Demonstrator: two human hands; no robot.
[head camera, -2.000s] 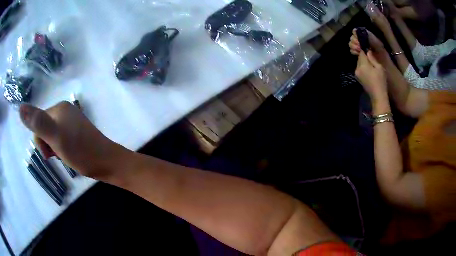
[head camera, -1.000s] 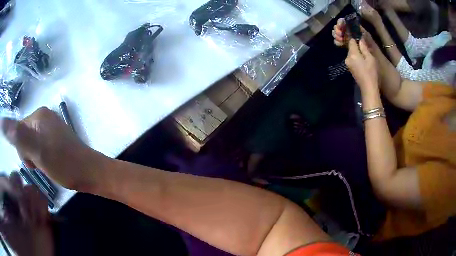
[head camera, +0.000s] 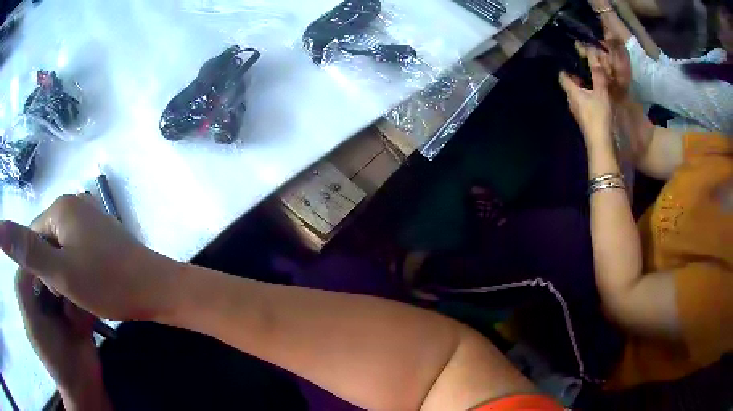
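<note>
My right hand (head camera: 84, 257) is a closed fist at the left, its fingers curled around a dark piece, too small to identify. My left hand (head camera: 58, 333) is just below it, close against it, with a dark piece (head camera: 48, 299) at its fingers; whether both hold the same piece is unclear. One black tube (head camera: 108, 197) lies on the white sheet beyond my right hand. A dark tube end (head camera: 104, 329) sticks out beside my left hand. A bagged black cable bundle with red (head camera: 210, 100) lies further back.
Bagged black bundles lie at the left (head camera: 52, 100) and top (head camera: 346, 28) of the white sheet (head camera: 273, 120). An empty clear bag (head camera: 450, 112) overhangs the edge by rough wood (head camera: 325, 197). A person in orange (head camera: 691, 241) sits right; another sits beyond.
My left hand has come in from the lower left to meet my right hand, covering the tubes there. My right hand has shifted slightly downward. The neighbour's hands have moved apart somewhat.
</note>
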